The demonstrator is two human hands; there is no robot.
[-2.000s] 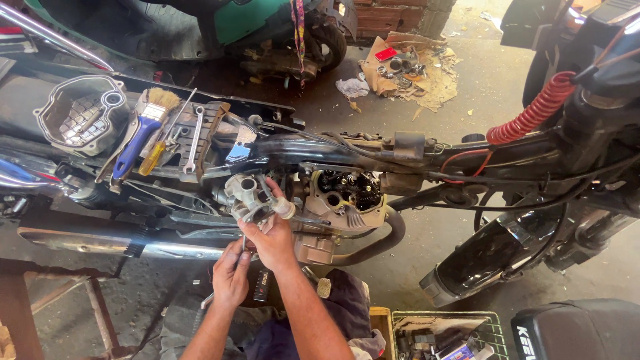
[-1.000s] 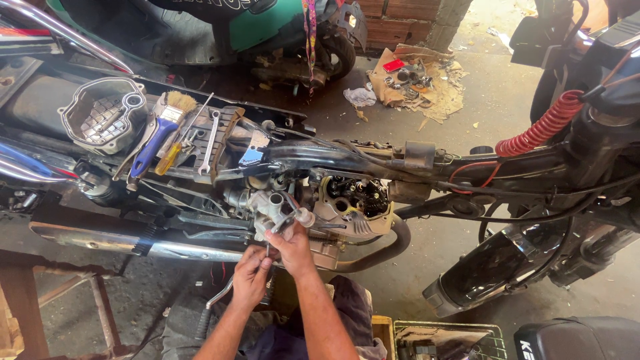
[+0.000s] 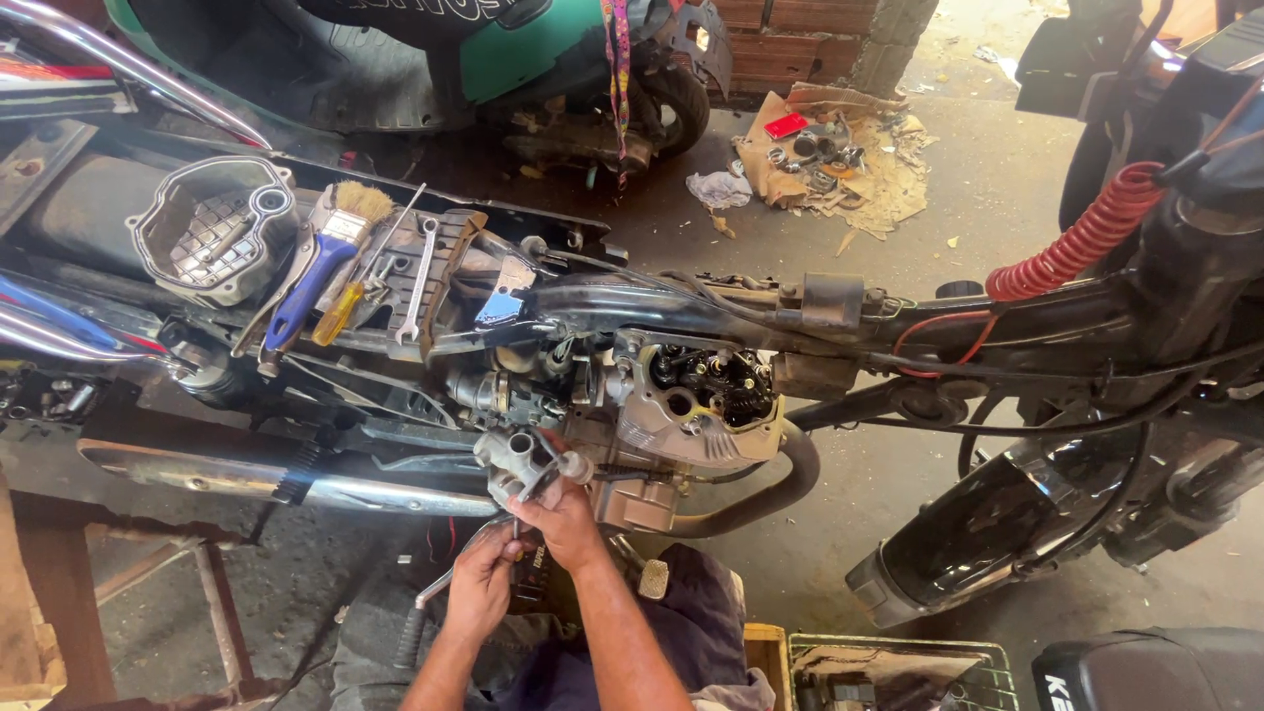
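My right hand (image 3: 560,518) is closed around a grey metal carburetor (image 3: 515,464), held just left of the open engine cylinder head (image 3: 703,400) of a motorcycle. Just below it, my left hand (image 3: 486,573) pinches a thin metal shaft (image 3: 515,528) that points up at the carburetor's underside; its lower end is hidden by the fingers. On the motorcycle frame, at the upper left, lie a metal engine cover (image 3: 215,232), a blue-handled paintbrush (image 3: 311,281), a yellow-handled screwdriver (image 3: 341,314) and a combination wrench (image 3: 420,281).
A green scooter (image 3: 513,49) stands behind. Small metal parts lie on torn cardboard (image 3: 894,178) on the floor. A wire basket (image 3: 995,662) is at the bottom right, near a black seat (image 3: 1150,671). A red coiled cable (image 3: 1076,237) hangs at right; the chrome exhaust (image 3: 405,494) runs left of my hands.
Both hands stay close together below the carburetor, which remains in my right hand. The view has shifted slightly. No other change is plain.
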